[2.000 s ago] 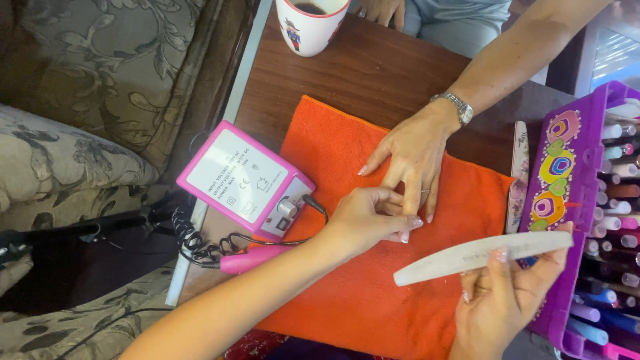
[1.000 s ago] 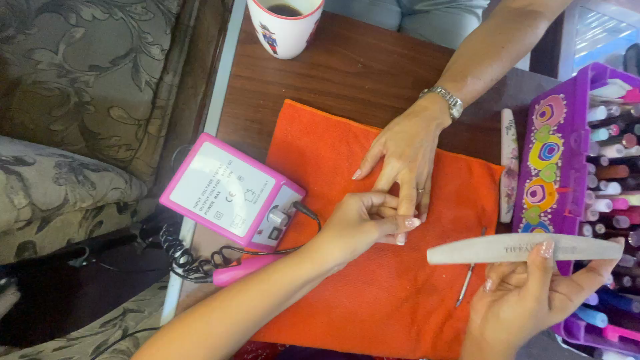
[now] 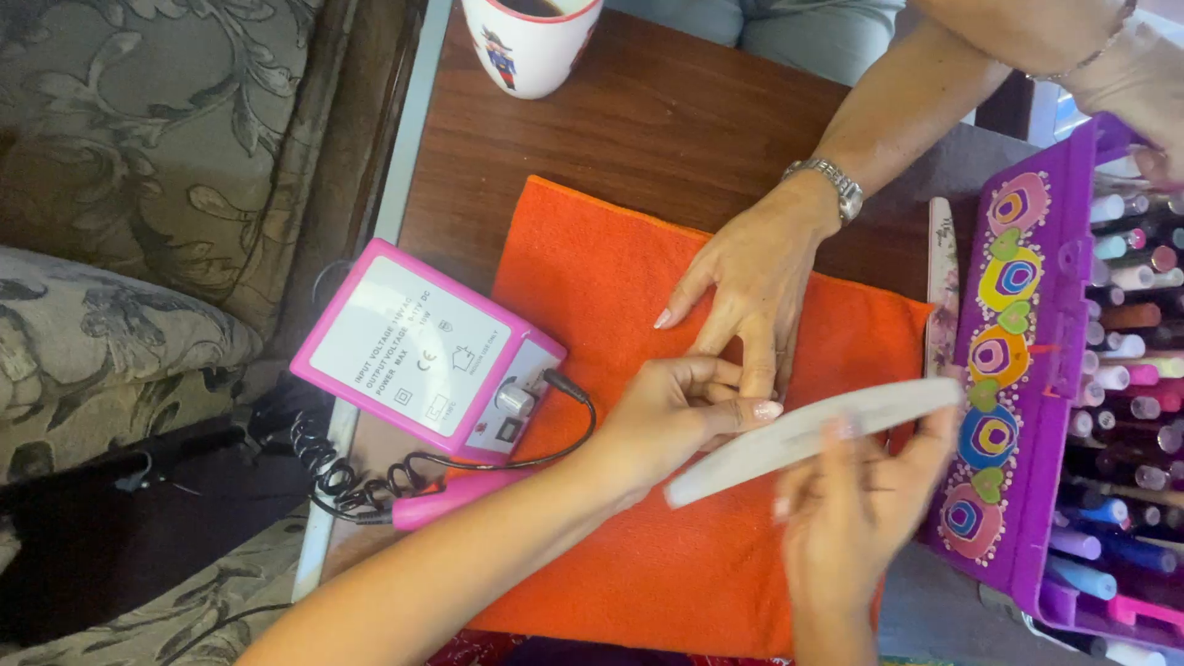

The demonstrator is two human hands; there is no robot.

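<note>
My left hand (image 3: 680, 421) grips a finger of the other person's hand (image 3: 763, 268), which lies palm down over an orange towel (image 3: 592, 268) and has a metal-banded watch (image 3: 828, 185) at its wrist. In my right hand (image 3: 846, 490) is a pale, curved nail file (image 3: 814, 430), held between thumb and fingers; its free end reaches just below my left fingertips. The file and right hand are slightly blurred. Whether the file touches a nail I cannot tell.
A pink nail drill control box (image 3: 430, 351), its pink handpiece (image 3: 453, 495) and coiled cord lie left. A white mug (image 3: 536, 46) holds dark liquid. At right are a floral nail file (image 3: 942, 277) and a purple case (image 3: 1027, 370) of bottles. The person's other hand (image 3: 1138, 102) is over the case.
My right hand and the nail file have moved left, toward my left hand. The other person's second hand has come in at the upper right, over the case. My left hand keeps its hold.
</note>
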